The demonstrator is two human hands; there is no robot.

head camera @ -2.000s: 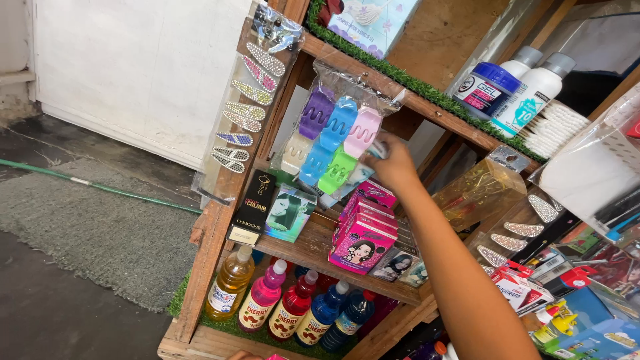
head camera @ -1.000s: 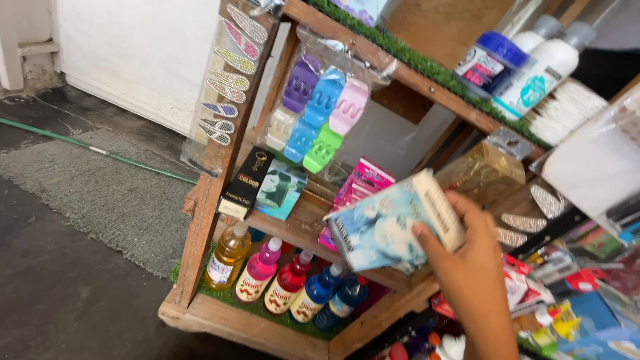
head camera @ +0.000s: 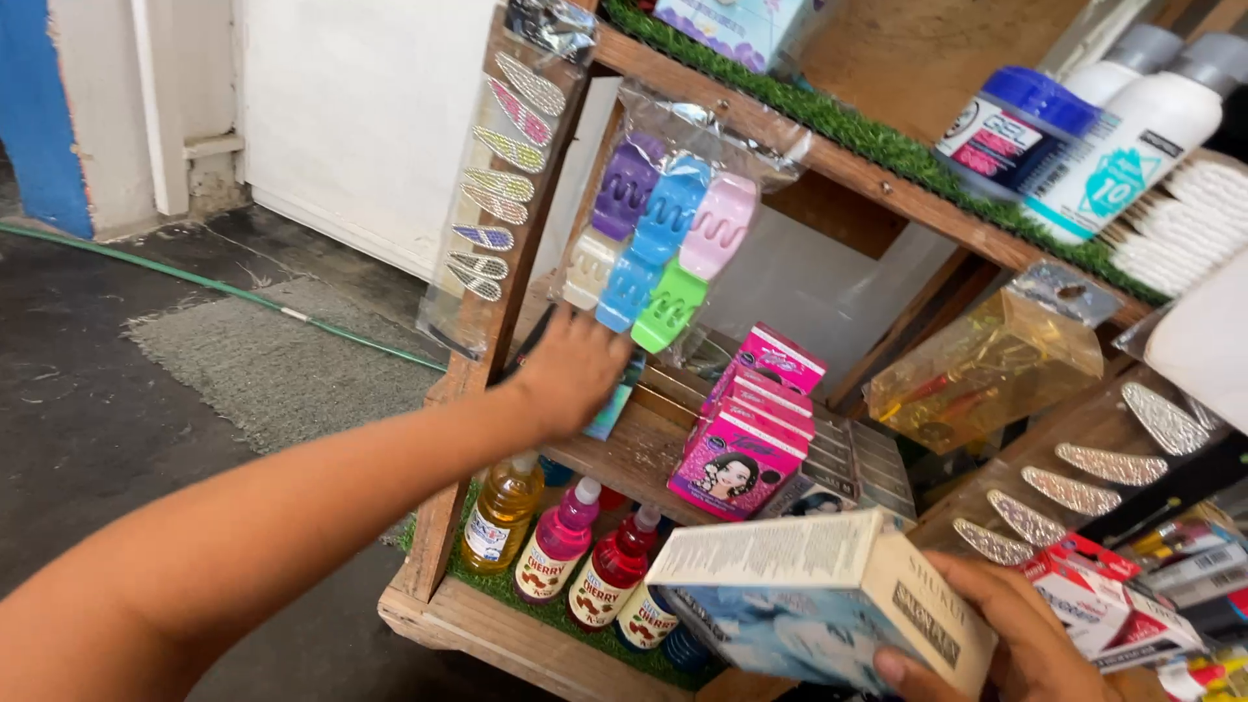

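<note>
My left hand reaches onto the middle wooden shelf, its fingers over a small teal box and just below a hanging bag of plastic hair claw clips. Whether it grips the box cannot be told, as the fingertips are partly hidden. In my right hand, at the lower right, is a blue and cream cardboard box, held by its cream end and tilted. Pink boxes stand stacked on the shelf between my hands, with dark boxes beside them.
Bottles of coloured liquid line the bottom shelf. A packet of glittery snap hair clips hangs on the left post. On the upper shelf, edged with artificial grass, stand a gel jar and white bottles. More packets hang at the right.
My left arm has come into view and reached to the shelf. The box in my right hand has moved down and to the right, away from the shelf.
</note>
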